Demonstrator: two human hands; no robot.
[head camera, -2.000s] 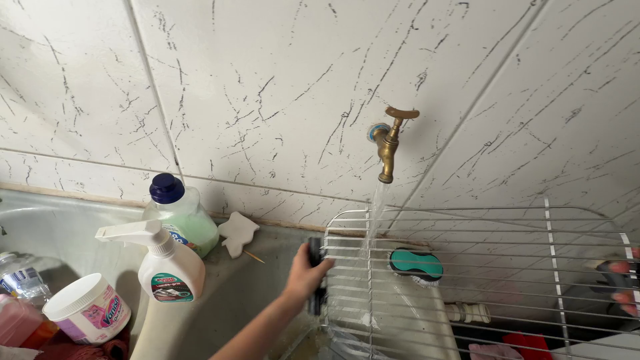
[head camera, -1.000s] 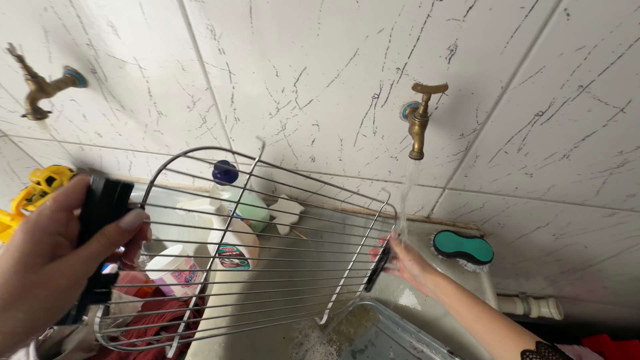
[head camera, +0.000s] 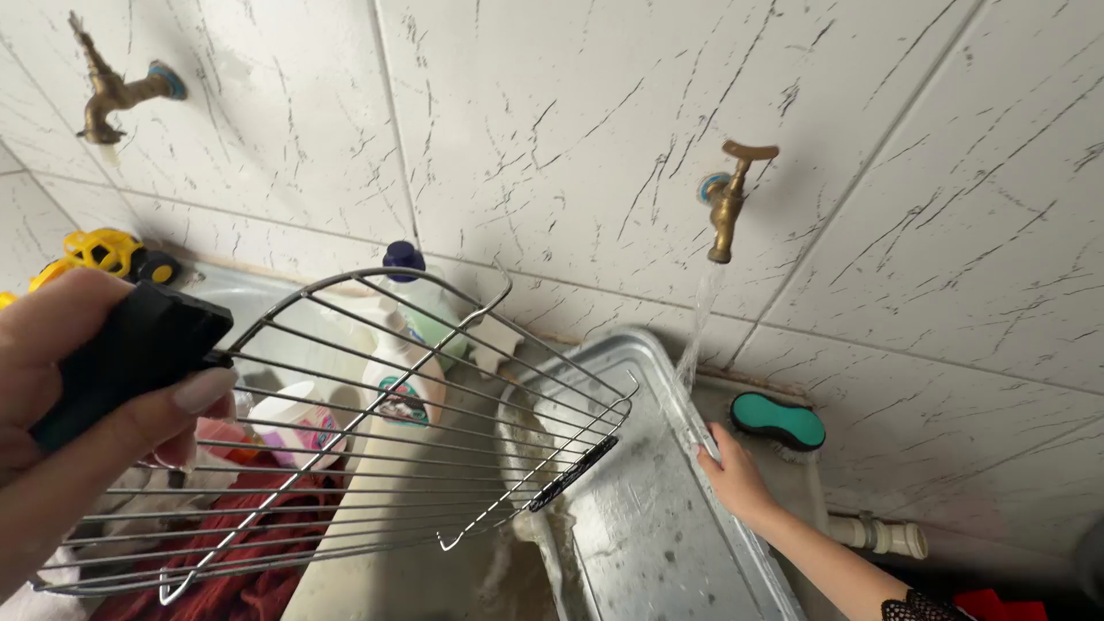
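Observation:
My left hand (head camera: 112, 388), at the left edge, grips the black handle of a wire grill rack (head camera: 362, 405), whose far end leans over the sink area. That far end carries a second black handle (head camera: 573, 473). With my right hand (head camera: 731, 473) I hold the right rim of a metal baking tray (head camera: 664, 517), which is tilted in the basin. Brownish water runs off the tray's left side. A brass tap (head camera: 727, 207) above pours water down onto the tray's upper right rim.
A teal and black scrubbing brush (head camera: 778, 420) lies right of the tray. Behind the rack stand a spray bottle (head camera: 401, 371), a blue-capped bottle (head camera: 403, 261) and a white tub (head camera: 297, 423). Dark red cloth (head camera: 259, 526) fills the left basin. A second tap (head camera: 121, 95) and yellow toy (head camera: 103, 250) are at left.
My right hand has let go of the rack's far handle and taken hold of the tray. The tray has been raised and tilted under the tap. The rack stays in my left hand.

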